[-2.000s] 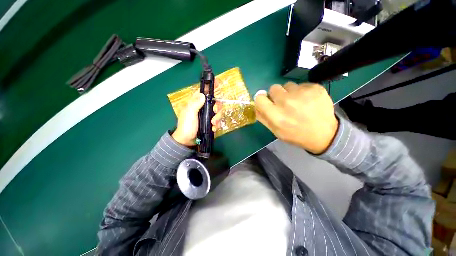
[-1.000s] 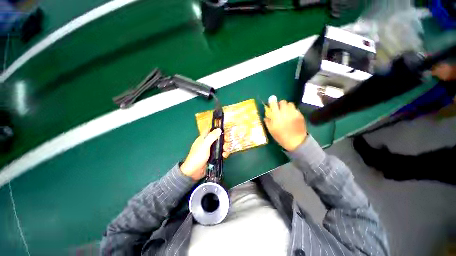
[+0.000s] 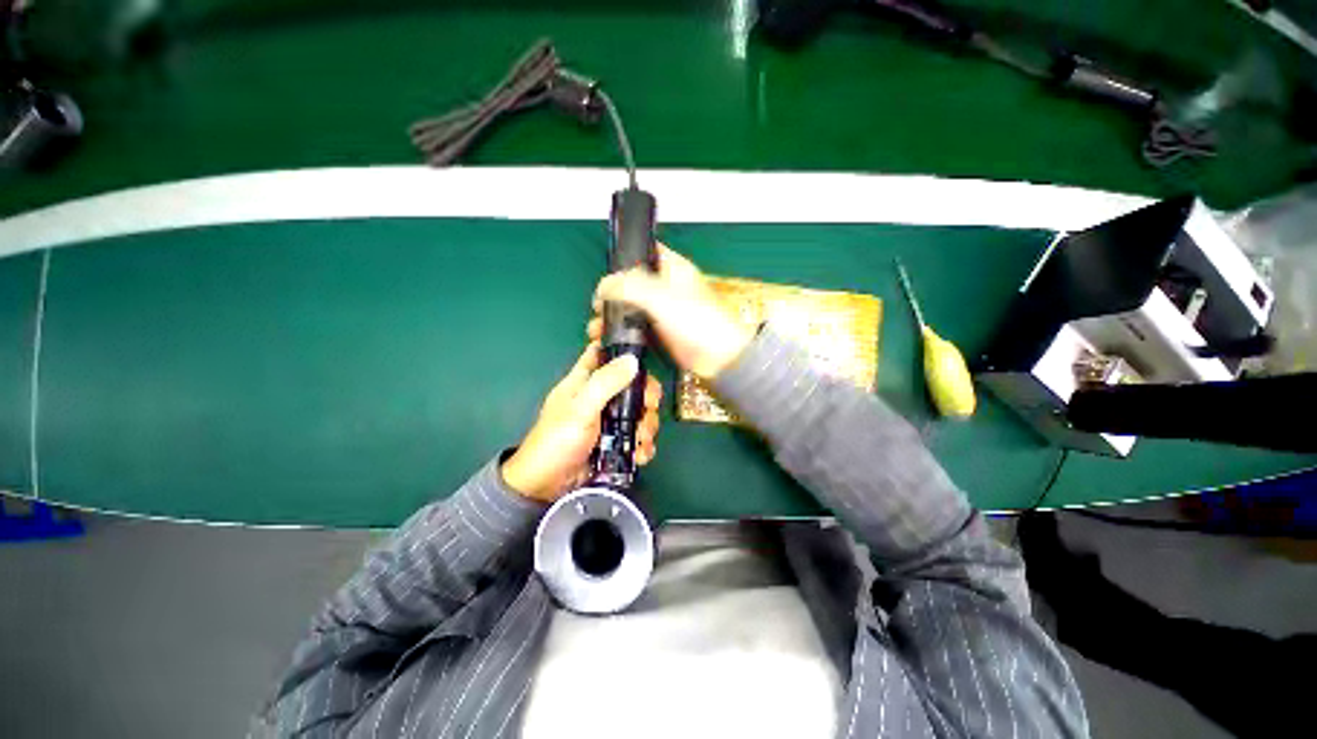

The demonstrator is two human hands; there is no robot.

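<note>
A hair dryer lies between my hands, its grey ring-shaped barrel [image 3: 595, 552] close to my body. My left hand [image 3: 559, 438] is closed around the black handle inner frame [image 3: 618, 419] just beyond the barrel. My right hand [image 3: 676, 306] grips the dark handle sleeve [image 3: 633, 228], which sits over the far end of the handle. The power cord [image 3: 621, 133] leaves the sleeve's far end and runs to a tied bundle. The yellow-handled awl [image 3: 946, 375] lies on the bench to the right, its thin shaft pointing away from me.
The amber work pad [image 3: 809, 329] lies right of the dryer, partly under my right forearm. The black and white screw feeder [image 3: 1066, 361] stands further right, with a black screwdriver [image 3: 1228, 410] in front of it. Beyond the white rail [image 3: 433, 194], other dryer parts lie on the conveyor.
My right hand has let go of the awl and moved left onto the sleeve. The sleeve has moved from the rail onto the handle. The view has turned and shifted.
</note>
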